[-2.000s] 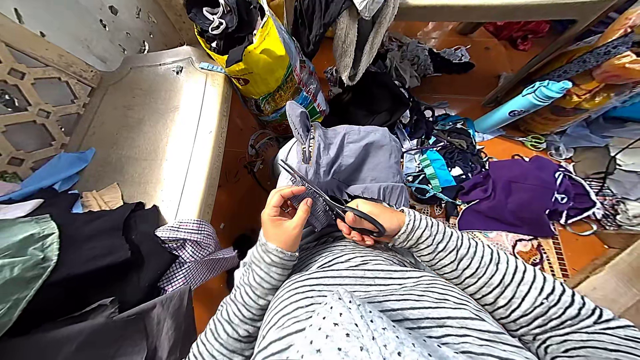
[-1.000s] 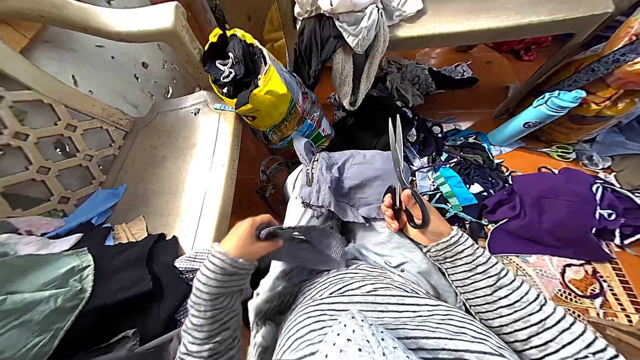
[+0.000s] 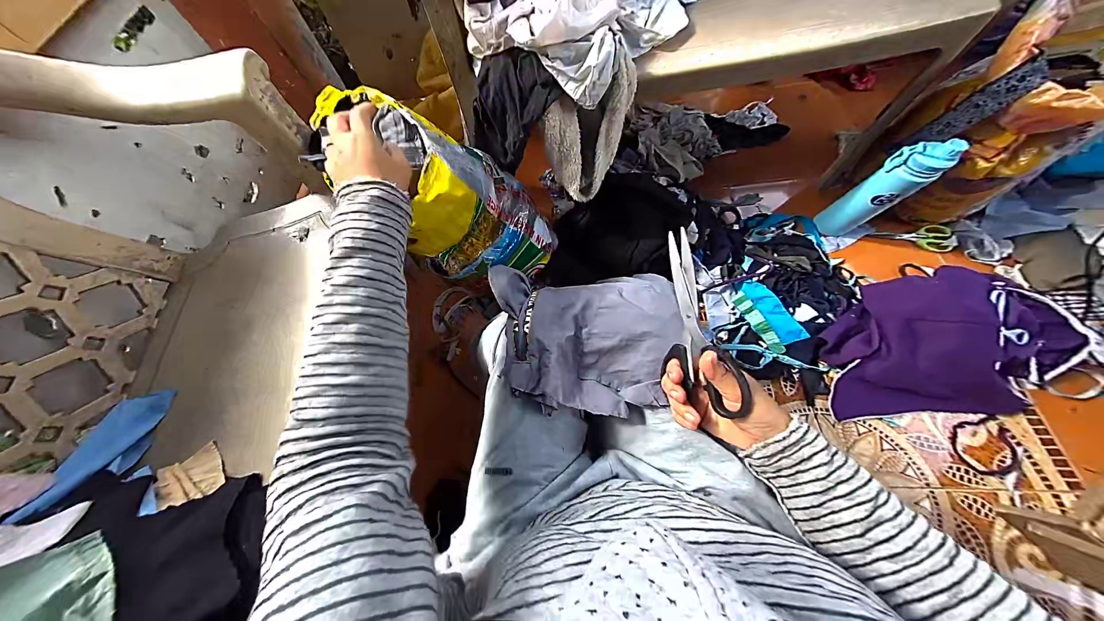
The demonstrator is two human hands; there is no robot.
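My right hand (image 3: 724, 401) holds black-handled scissors (image 3: 687, 306), blades pointing up and slightly apart. My left hand (image 3: 366, 151) reaches to the mouth of a yellow printed plastic sack (image 3: 444, 207) at the upper left; a dark piece of cloth shows at its fingers, and whether they still grip it is not clear. A grey cloth garment piece (image 3: 595, 341) with a lettered band lies across my lap, just left of the scissors. To the right of the scissors is a heap of dark and turquoise straps and scraps (image 3: 776, 302). A purple garment with white trim (image 3: 931, 345) lies beyond it.
A beige plastic chair (image 3: 233, 345) stands at left, with black, blue and green cloth pieces (image 3: 172, 535) in front. Another pale plastic chair (image 3: 802, 34) at the top bears draped clothes (image 3: 586, 52). A light-blue bottle (image 3: 893, 188) and green-handled scissors (image 3: 934, 237) lie at the right.
Two seconds ago both hands were together at the grey cloth with the scissors. Since then my left hand has moved away with a dark cloth piece, up to the yellow sack. The scissors now point upward.
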